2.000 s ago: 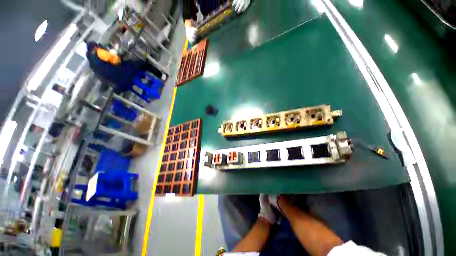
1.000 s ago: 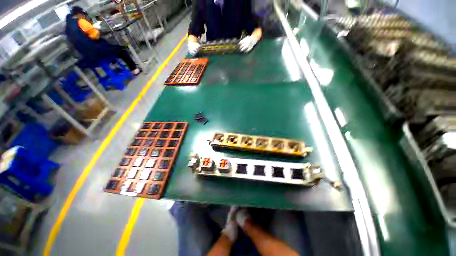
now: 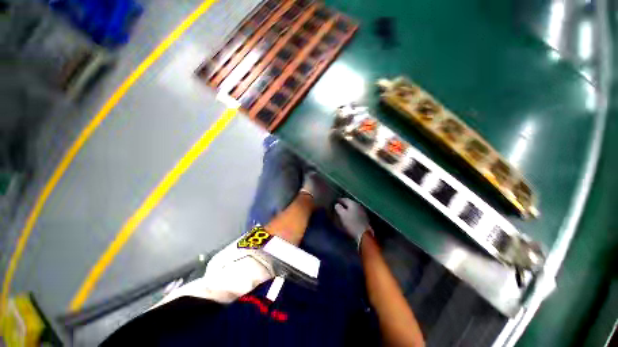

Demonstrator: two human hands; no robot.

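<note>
The silver bar fixture [image 3: 423, 181] lies slanted on the green bench, with red-orange components [image 3: 395, 146] in grey holders at its upper left end and dark squares along the rest. The brass-coloured fixture bar [image 3: 452, 129] lies beside it, farther from me, its pockets facing up. The orange-brown parts tray [image 3: 283, 57] with dark squares lies at the bench's left edge. My left hand [image 3: 310, 184], gloved and partly hidden, is low by my lap; its fingers are unclear. My right hand [image 3: 353, 218], gloved, is beside the bench's near edge, fingers loosely spread, nothing visible in it.
A small dark cluster [image 3: 385, 30] lies on the bench beyond the tray. A metal rail [image 3: 576, 217] runs along the right side. Yellow lines [image 3: 152, 203] mark the grey floor at left. A blurred yellow object [image 3: 24, 322] is at the lower left.
The view has tilted down and turned, so the bars now slant. My hands, together before, are now apart, the right one nearer the bench edge. The other person is out of view.
</note>
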